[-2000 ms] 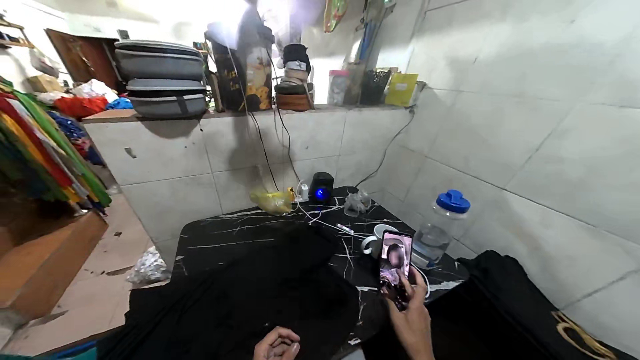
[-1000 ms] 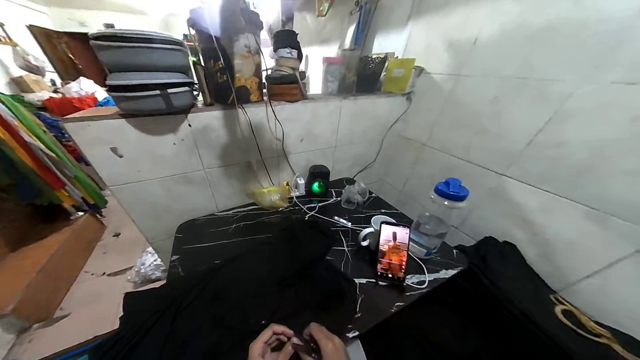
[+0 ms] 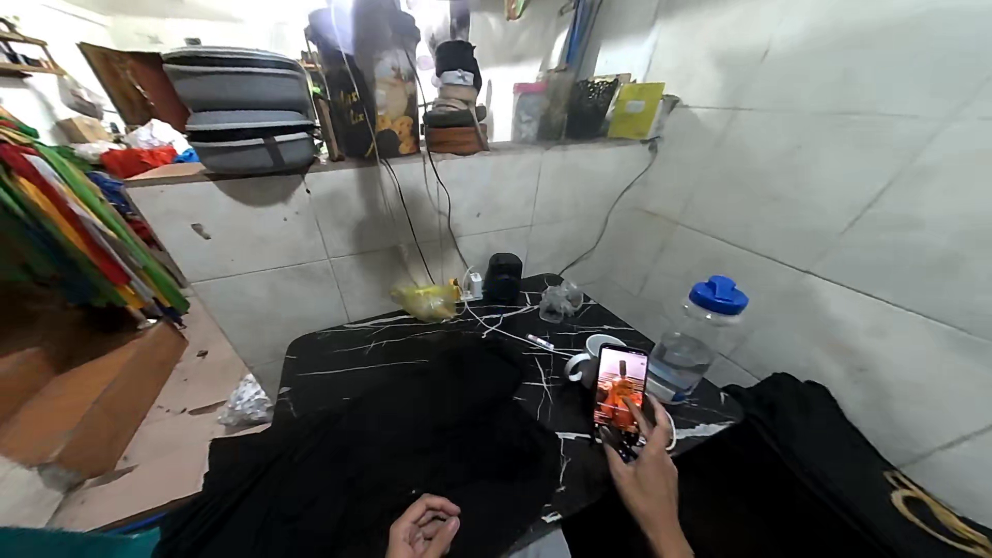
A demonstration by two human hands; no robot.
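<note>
My right hand (image 3: 647, 473) reaches to a smartphone (image 3: 621, 387) that leans upright against a white mug (image 3: 604, 343); its fingers are at the lower part of the lit screen, and whether they grip it I cannot tell. Low in the view, my left hand (image 3: 423, 527) lies palm up with curled fingers over black fabric (image 3: 418, 434); whether something small is in it does not show. The fabric spreads across a black marble-patterned table (image 3: 341, 353). A clear water bottle (image 3: 694, 341) with a blue lid stands right behind the phone.
At the table's back are a small black speaker (image 3: 504, 277), a yellow plastic bag (image 3: 428, 302), a crumpled clear bag (image 3: 560, 301) and a white cable (image 3: 504, 332). More black cloth (image 3: 806, 457) is at the right. Tiled walls (image 3: 814, 194) bound the table. Colorful garments (image 3: 85, 225) hang at left.
My right hand has left my left hand and moved up and right to the phone. Two seconds ago it was also at the phone, with a different picture on the screen.
</note>
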